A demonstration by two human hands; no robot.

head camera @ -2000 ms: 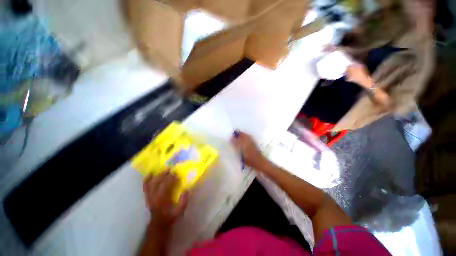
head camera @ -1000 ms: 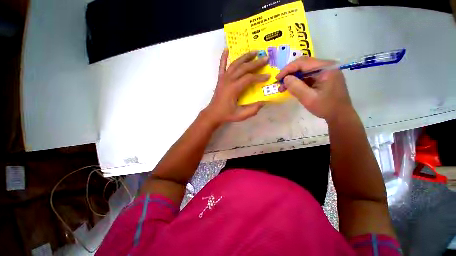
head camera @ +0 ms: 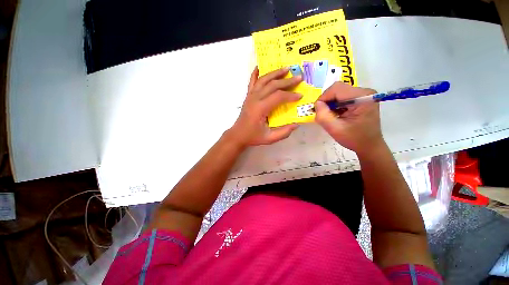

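Observation:
A yellow box (head camera: 312, 47) with large black lettering and a pale purple-white product picture lies on the white bench, its top against the black strip. My left hand (head camera: 268, 106) lies flat on the box's lower left with fingers spread, pressing on it. My right hand (head camera: 351, 114) holds a blue-purple pen (head camera: 413, 92), its back end pointing right. The pen's tip is at a small white printed patch (head camera: 305, 109) near the box's lower edge; the fingers partly hide the tip.
The white bench (head camera: 167, 122) has a black strip (head camera: 178, 28) along its far side. A red-orange stool (head camera: 467, 175) and shiny clear plastic (head camera: 427, 186) are below the bench at right. A pale cord (head camera: 70, 200) loops at lower left.
Two seconds ago my right hand was away from the box, beside it on the bench. Since one second ago both hands and the box sit slightly lower in view, the pen still at the white patch.

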